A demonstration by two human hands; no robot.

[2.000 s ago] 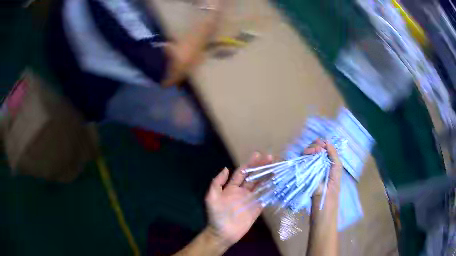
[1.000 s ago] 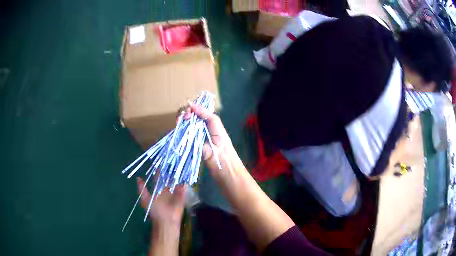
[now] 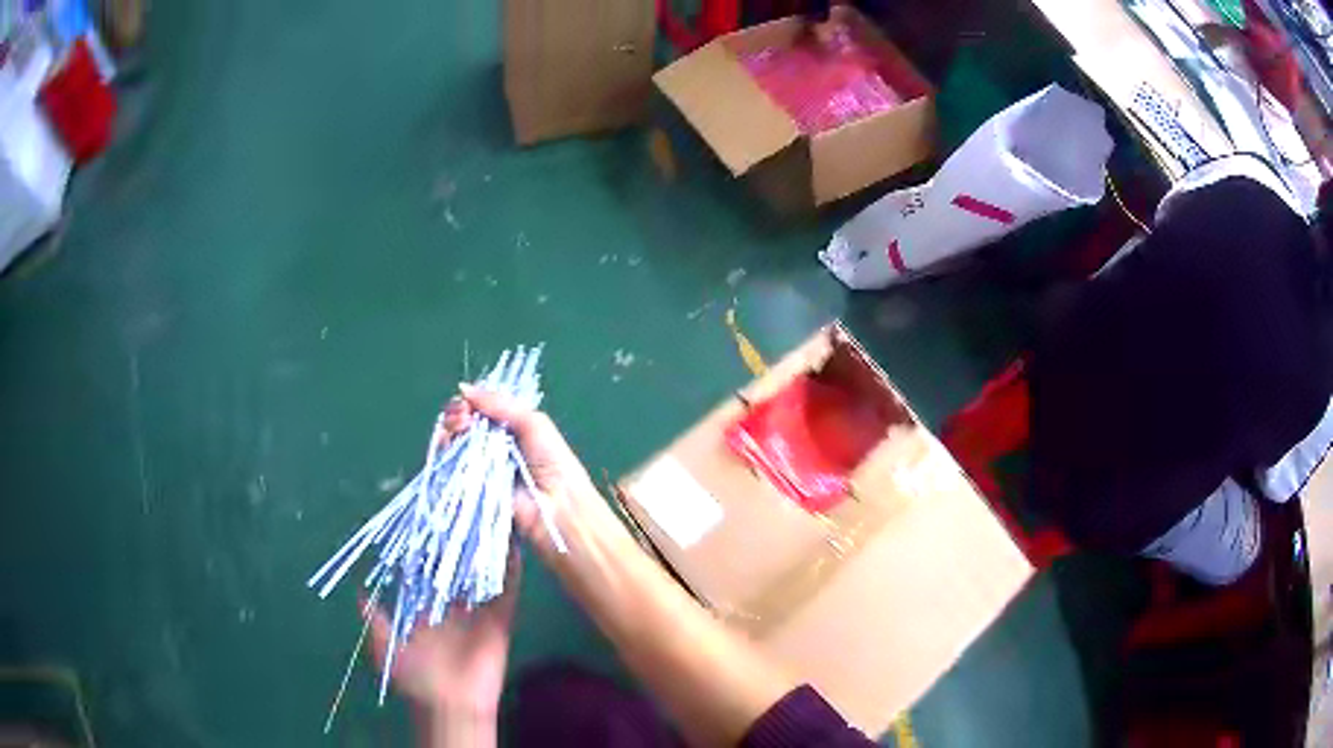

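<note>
A thick bunch of thin white waste strips (image 3: 465, 512) is held over the green floor, left of centre, its lower ends fanned out down and to the left. My right hand (image 3: 512, 446) is closed around the bunch near its upper end. My left hand (image 3: 446, 650) is below and behind the lower ends, palm up; the strips cover its fingers, so its grip cannot be told.
An open carton (image 3: 863, 585) with pink-red lining stands right of my right arm. Another lined carton (image 3: 870, 154), a brown box (image 3: 578, 66) and a white sack with red marks (image 3: 972, 197) are farther off. A person in dark clothing (image 3: 1184, 380) is at the right, by red stools.
The view has swung from the bench to the floor and cartons. My hands still have the bunch. Since a second ago, the near carton has shifted from above my hands to their right.
</note>
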